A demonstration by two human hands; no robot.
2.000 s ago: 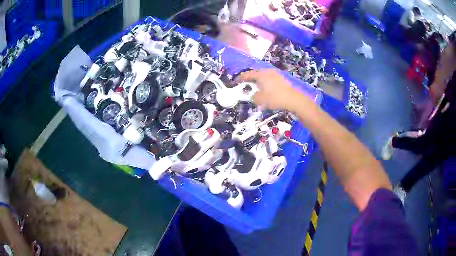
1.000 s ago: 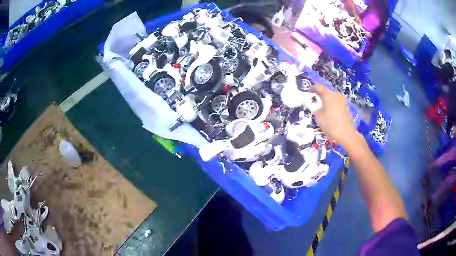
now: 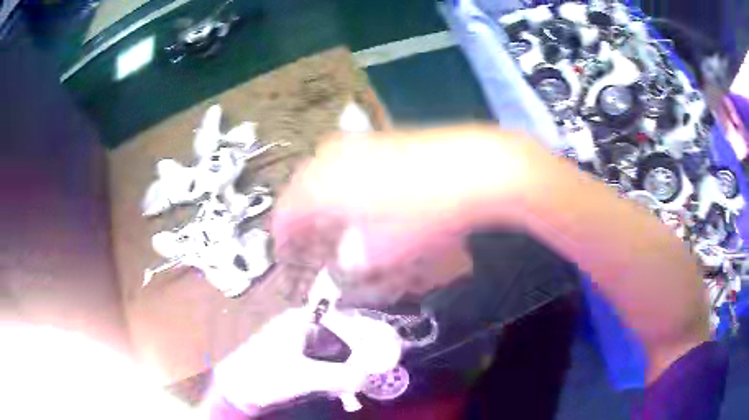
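A white toy scooter body with a dark seat opening and a silvery wheel hub is close to me at the bottom centre. My left hand, overexposed and cut off by the lower edge, holds its left end. My right hand is badly blurred above the scooter, its fingers curved down with white fingertip covers. Whether it touches the scooter or holds anything cannot be told. A white bottle shows partly behind the right hand, on the cardboard.
Several white side parts lie piled on the stained brown cardboard. A blue crate heaped with wheeled scooters is at the right, a pale liner over its edge. More parts lie on the green bench beyond.
The view has swung left, so the crate now sits at the right. My right hand has left the crate and is over the bench. A scooter body and my left hand have come into view.
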